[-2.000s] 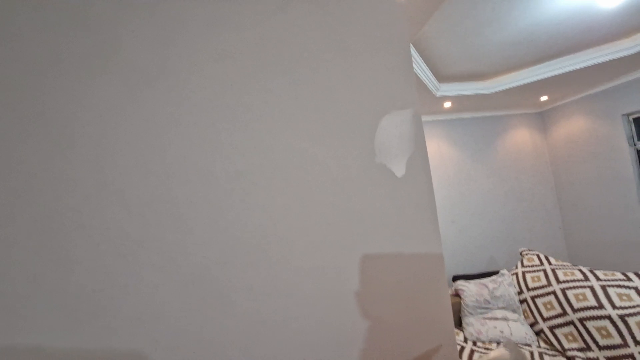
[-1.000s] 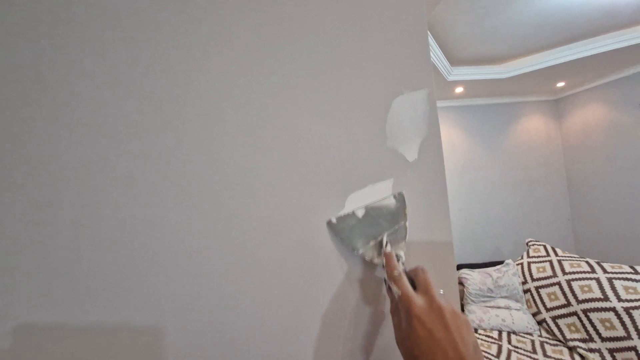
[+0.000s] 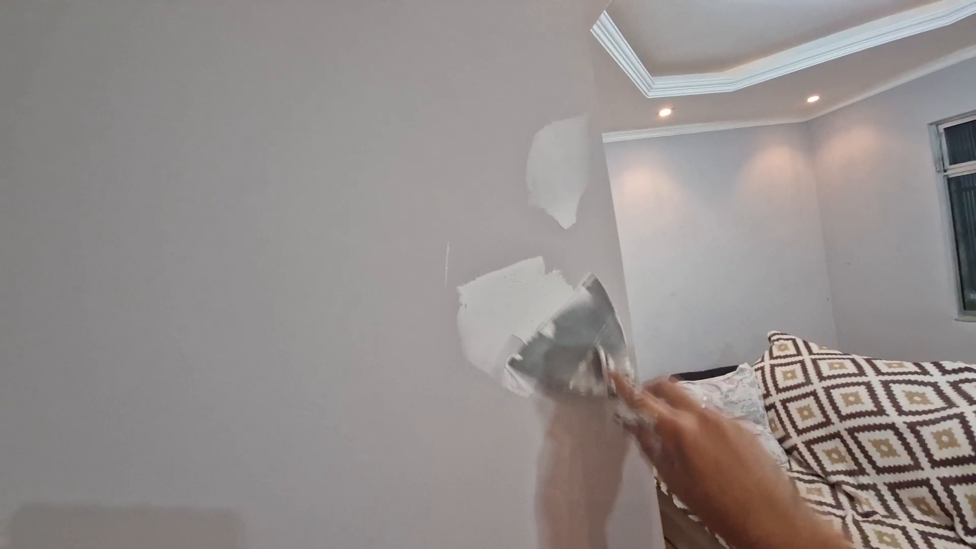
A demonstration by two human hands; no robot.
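My right hand (image 3: 698,450) grips a putty knife (image 3: 576,343) by its handle, with the index finger stretched toward the blade. The wide metal blade, smeared with white filler, lies tilted against the grey wall (image 3: 267,267) near its right edge. A fresh patch of white filler (image 3: 507,305) spreads to the left of the blade. Higher up, close to the wall's edge, is a second white patch (image 3: 560,171). My left hand is out of view.
Beyond the wall's edge at the right are a patterned cushion (image 3: 877,427) and a floral pillow (image 3: 736,404). A window (image 3: 962,217) is at the far right. White moulding (image 3: 732,80) runs along the ceiling, near small lit spotlights (image 3: 665,112).
My right hand came into view with the putty knife between the first two frames. Since one second ago the blade has turned and moved toward the wall's edge, and the lower filler patch has grown.
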